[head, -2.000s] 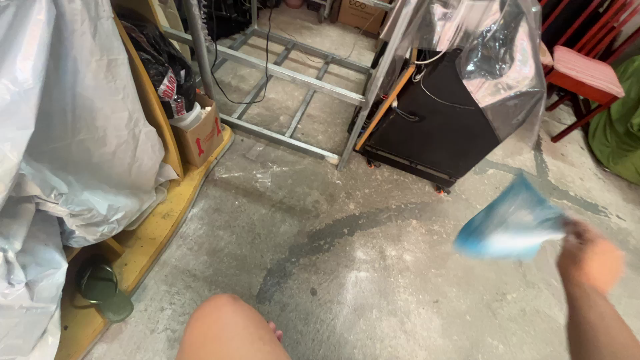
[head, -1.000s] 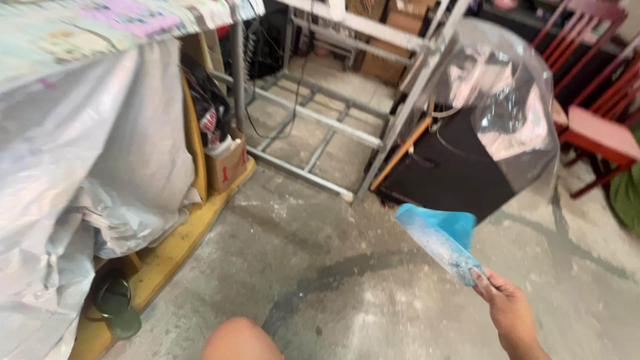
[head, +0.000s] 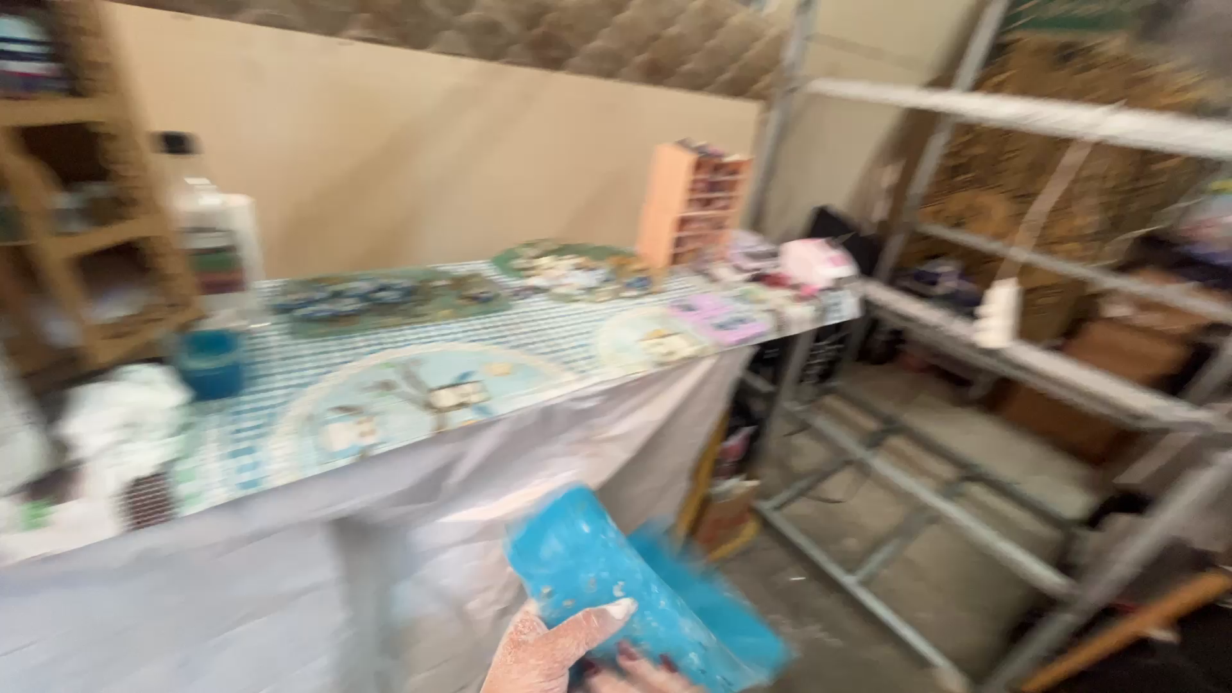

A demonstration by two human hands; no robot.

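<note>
A bent, glossy blue sheet (head: 616, 577), flecked with pale specks, is held at the bottom centre. My left hand (head: 563, 640), dusty white on the skin, seems to be the one with its thumb pressed on the sheet's near face. Fingers with dark nails touch the sheet's lower edge; they may be my right hand (head: 645, 674), but the frame edge cuts them off and I cannot tell for certain. Behind the sheet hangs a grey plastic cover (head: 433, 558) over the table's front. Motion blurs the view.
On the table's checked cloth (head: 539, 327) lie round decorated mats (head: 423, 395), a blue cup (head: 212, 364), a white bottle (head: 207, 231) and a small orange drawer unit (head: 679, 207). A wooden shelf (head: 106, 231) stands left. A metal frame (head: 924, 491) rises at right.
The view has swung up and left to the tabletop. The blue sheet, held out at the right over the floor by my right hand before, is now at the bottom centre, before the table's cover.
</note>
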